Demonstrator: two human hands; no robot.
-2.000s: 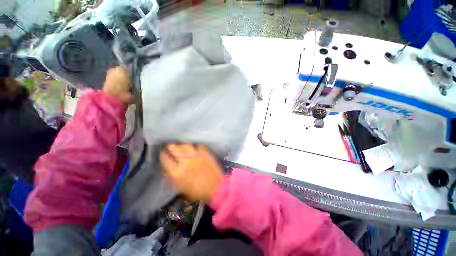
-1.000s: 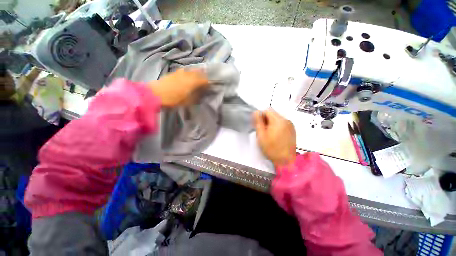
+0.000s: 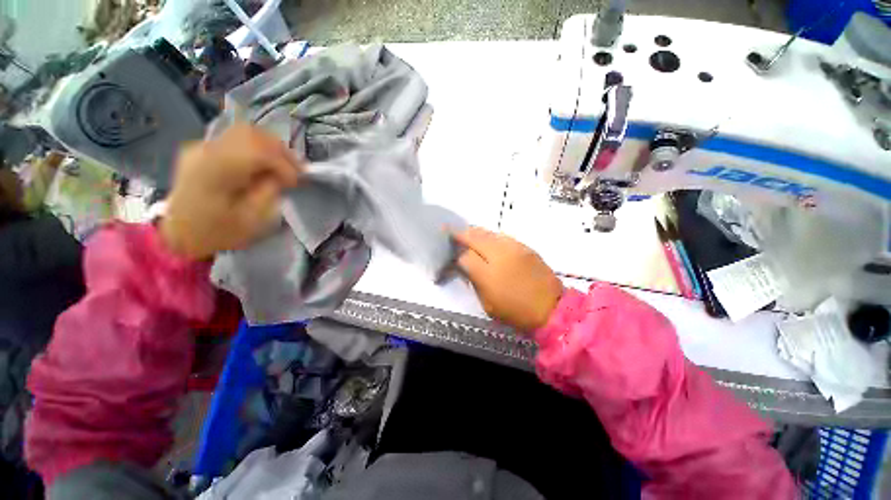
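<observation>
A light-grey garment piece (image 3: 342,107) lies heaped on the left part of the white machine table. My left hand (image 3: 230,186) pinches a part of it, raised above the heap and slightly blurred. My right hand (image 3: 508,278) pinches the right end of the same cloth near the front edge, and the cloth is stretched between the two hands. The presser foot and needle area (image 3: 569,187) of the white sewing machine (image 3: 723,137) is to the right of my right hand, with no cloth seen under it.
Pens (image 3: 681,256), a dark flat case (image 3: 705,229), a paper label (image 3: 747,286) and crumpled white paper (image 3: 828,354) lie right of the needle. A ruler (image 3: 440,334) runs along the front edge. A blue basket (image 3: 223,410) with grey pieces stands below left. A grey motor-like housing (image 3: 122,112) is at the left.
The garment, first spread out near the table's left edge, now lies heaped on the table. My left hand has moved left and my right hand slightly left, drawing the cloth out between them.
</observation>
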